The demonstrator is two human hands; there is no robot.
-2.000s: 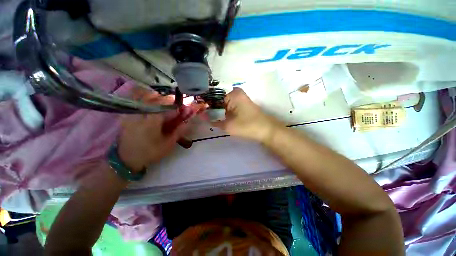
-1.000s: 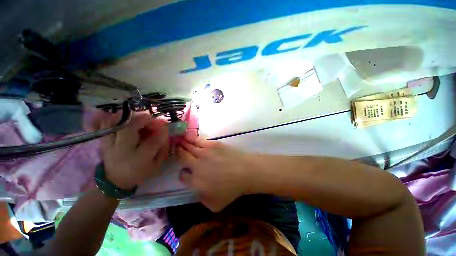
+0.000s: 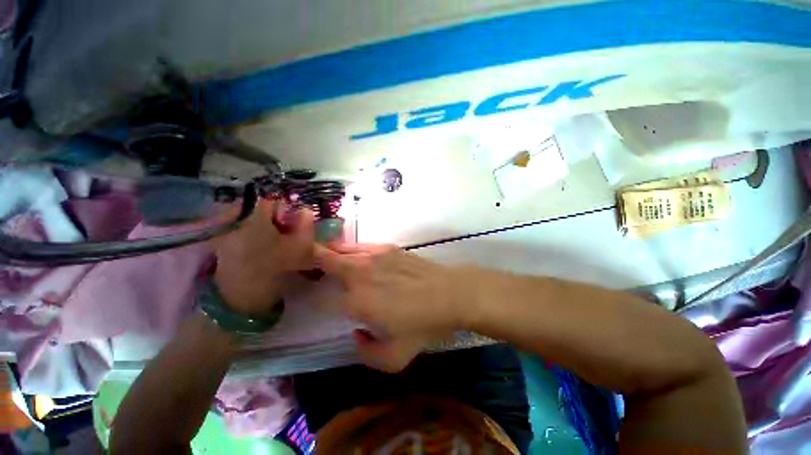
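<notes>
A white sewing machine head (image 3: 498,80) with a blue stripe and "JACK" lettering spans the top. Dusty pink fabric (image 3: 133,289) lies heaped at the left and runs up to my left hand. My left hand (image 3: 262,253), with a dark green band at the wrist, is on the pink fabric beside the needle area, fingers bent. My right hand (image 3: 400,298) has its fingertips against my left fingers, just below the small grey-green knob (image 3: 329,231). The dark coiled tension assembly (image 3: 316,195) is above them. The fabric between the fingertips is mostly hidden, so my right hand's grip is unclear.
A yellow-beige printed label (image 3: 674,206) and a pale square patch (image 3: 531,171) lie on the white machine bed (image 3: 516,253). A chrome bar (image 3: 116,251) curves across the left. A grey cable (image 3: 747,262) crosses the right. Shiny pink-lilac fabric (image 3: 765,342) hangs at the right.
Over two seconds, my right hand has moved from beside the tension assembly to below the knob. The machine head has shifted in view. Since one second ago, both hands sit slightly further right in view.
</notes>
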